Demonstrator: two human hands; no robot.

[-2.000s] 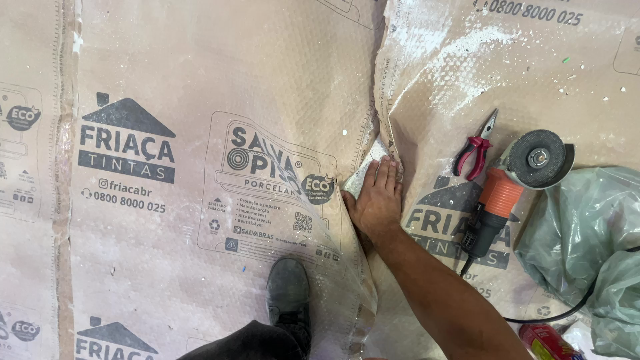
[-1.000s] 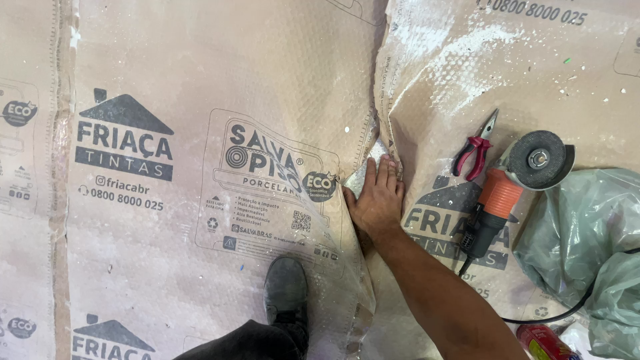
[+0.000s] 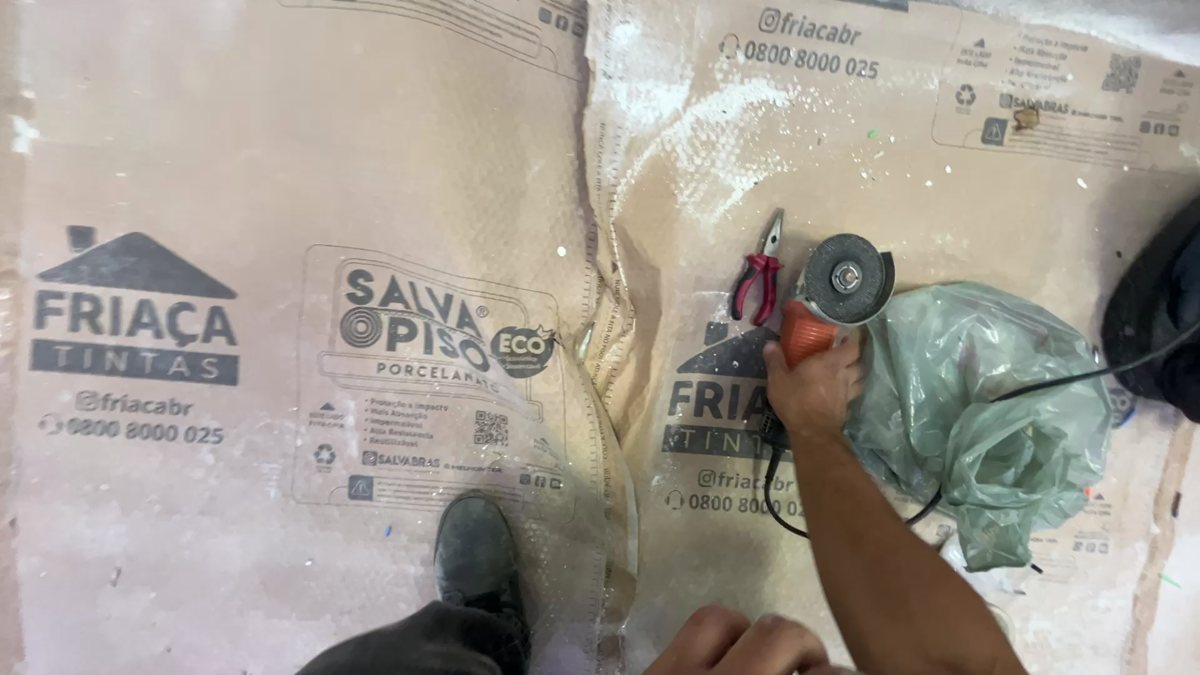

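Observation:
My right hand (image 3: 817,389) grips the orange and black body of an angle grinder (image 3: 814,330), its grey abrasive disc facing up and its guard on the right. Just left of it, pliers with red and black handles (image 3: 757,281) lie on the printed protective floor covering (image 3: 422,131). At the bottom edge, my left hand (image 3: 750,647) shows only curled fingers and knuckles; whether it holds anything is hidden. A raised, wrinkled overlap (image 3: 609,375) in the covering runs left of the tools.
A crumpled greenish plastic bag (image 3: 984,375) lies right of the grinder, with a black power cord (image 3: 1059,382) across it. A dark object (image 3: 1158,309) is at the right edge. My shoe (image 3: 476,548) rests left of the overlap. White dust and small debris are scattered about.
My right hand has left the fold in the covering and moved right onto the grinder. My left hand has come into view at the bottom. The view has shifted.

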